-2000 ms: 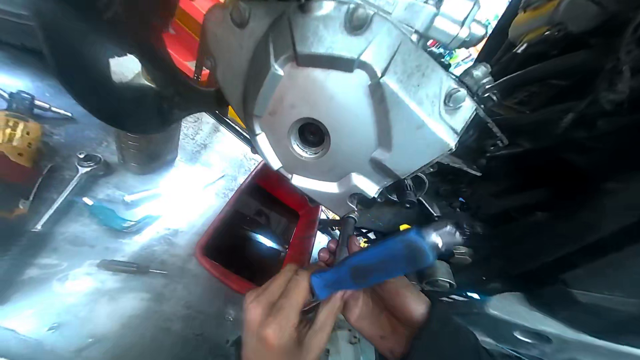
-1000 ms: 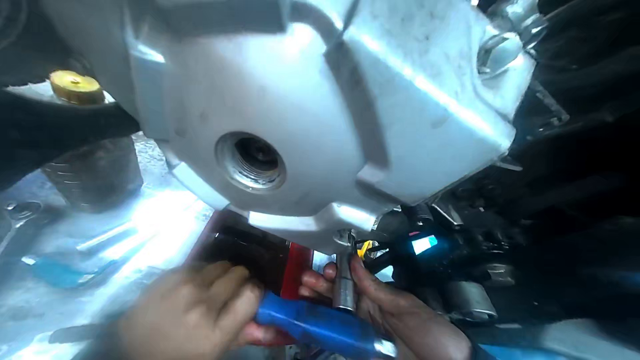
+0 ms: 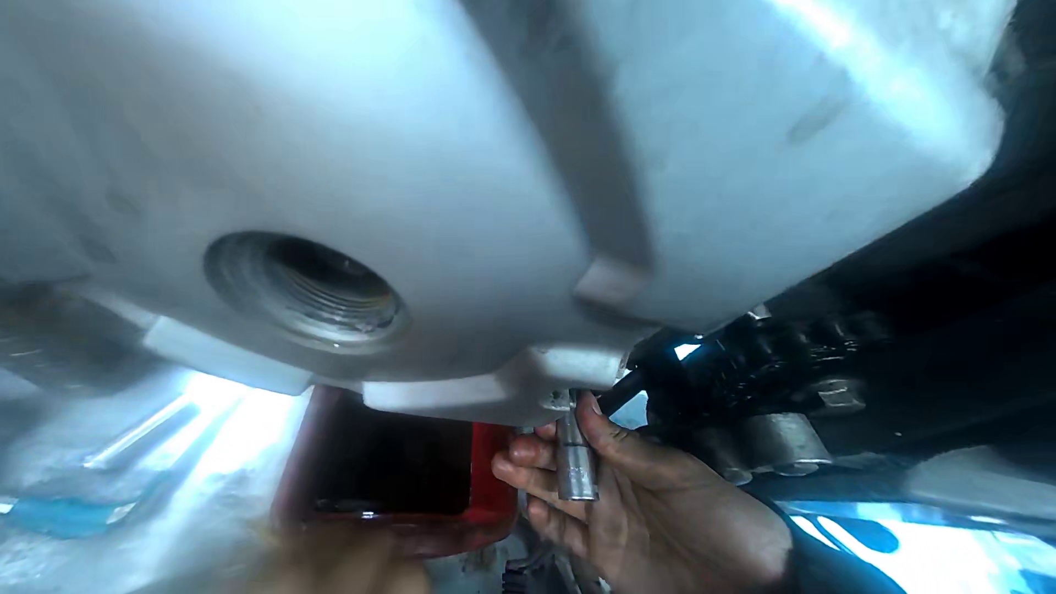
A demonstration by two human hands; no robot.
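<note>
My right hand (image 3: 652, 503) reaches up from the lower right, its thumb and fingers around a metal socket (image 3: 577, 462) that stands upright at a bolt position on the lower edge of a silver engine cover (image 3: 462, 247). A round threaded hole (image 3: 330, 293) opens in the cover to the left. At the bottom edge my left hand (image 3: 346, 565) is a blur, and what its fingers do or hold cannot be made out. No blue-handled tool shows in this view.
Below the cover stands a red container (image 3: 492, 495) with dark liquid inside. A teal-handled tool (image 3: 66, 515) lies on the grey surface at the lower left. Dark machine parts with a metal cylinder (image 3: 788, 440) fill the right side.
The view has moved much closer to the cover. The blue-handled tool, by my hands in both earlier frames, is out of sight. My right hand stays at the socket; my left is lower in view.
</note>
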